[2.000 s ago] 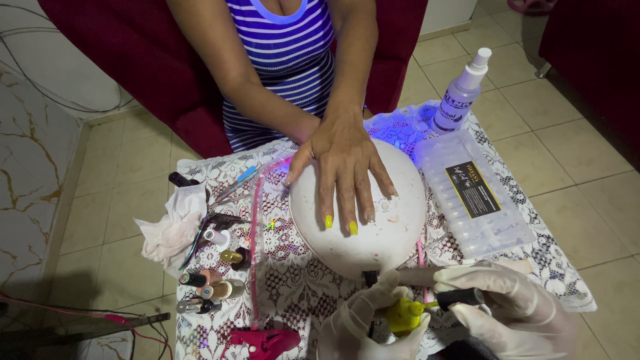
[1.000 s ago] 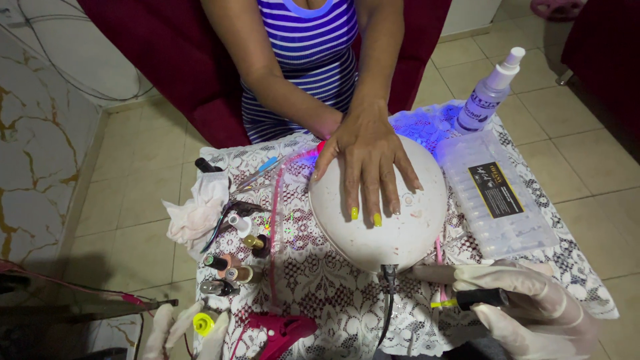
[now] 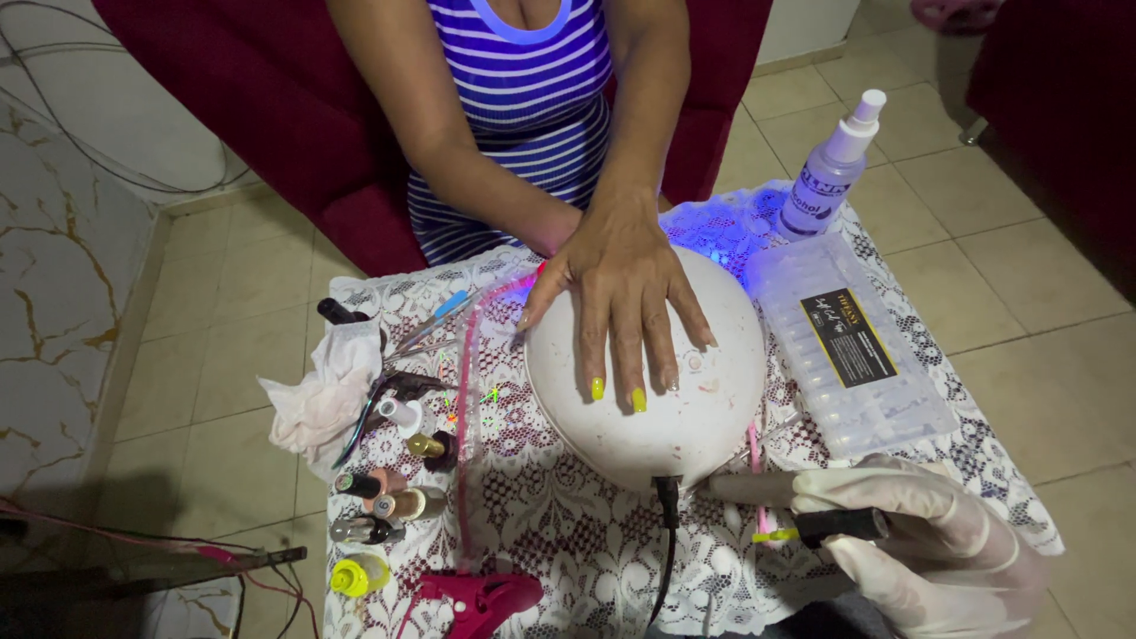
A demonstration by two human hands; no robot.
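Observation:
My right hand (image 3: 923, 541), in a whitish glove with the index fingertip bare, holds the black cap (image 3: 841, 525) of a nail polish brush at the lower right; yellow polish shows on the brush tip (image 3: 776, 536). My left hand is out of view. The yellow polish bottle (image 3: 359, 575) lies at the table's lower left, its mouth uncovered. Another person's hand (image 3: 626, 293) rests palm down on a white domed nail lamp (image 3: 710, 390), with yellow polish on two nails. Blue light glows behind the lamp.
Several polish bottles (image 3: 413, 504) and a crumpled white tissue (image 3: 328, 390) lie at left. A magenta clip-like object (image 3: 484, 603) is near the front. On the right are a clear nail-tip case (image 3: 852, 346) and an alcohol spray bottle (image 3: 825, 173). A black cord (image 3: 667, 550) runs forward.
The yellow bottle, in my left hand two seconds ago, now lies at the lower left, let go. My left hand has left the view. My right hand still holds the brush cap.

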